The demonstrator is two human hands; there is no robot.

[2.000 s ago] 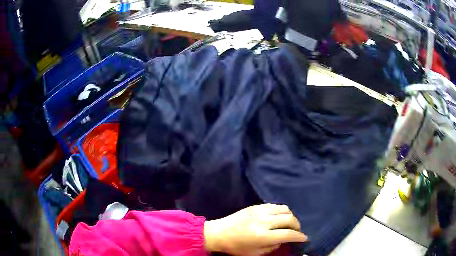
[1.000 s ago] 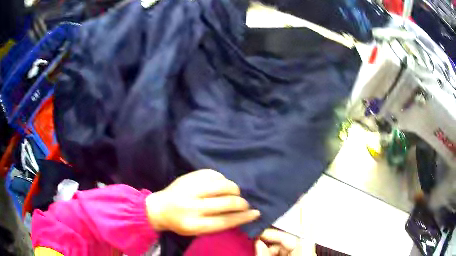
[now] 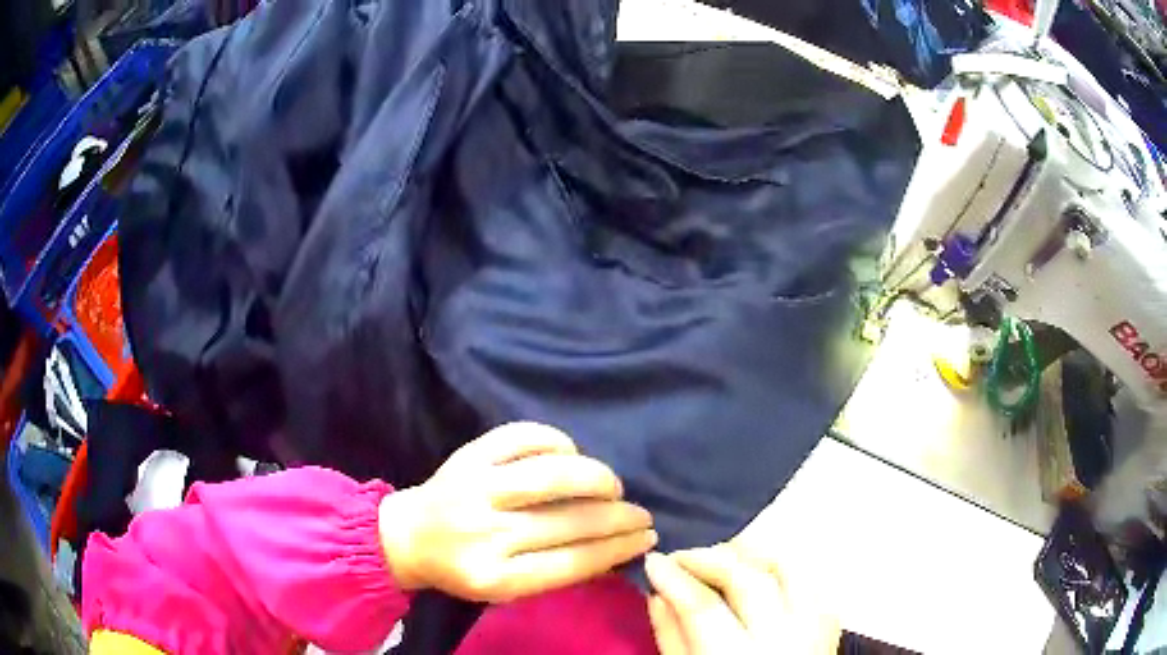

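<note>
A large, slightly shiny navy garment piece (image 3: 563, 294) spreads over the left and middle of the view. My left hand (image 3: 518, 518), in a pink sleeve, lies on its near edge with fingers together, pressing or pinching the cloth there. My right hand (image 3: 730, 599) is at the bottom, partly cut off and overexposed; its fingertips pinch the same cloth edge beside my left fingertips. The white sewing machine head (image 3: 1049, 230) stands at the right, with a purple part (image 3: 953, 260) near its needle area. The cloth's right side reaches close to the needle area.
Green-handled snips (image 3: 1014, 367) lie right of the needle area on the white table (image 3: 921, 512). A black rectangle, maybe a phone (image 3: 1079, 576), lies at the right table edge. Blue crates (image 3: 64, 192) and red crates with cloth stand at the left.
The view has turned down and right, so the machine shows closer. My right hand has come into view and met my left hand at the cloth edge.
</note>
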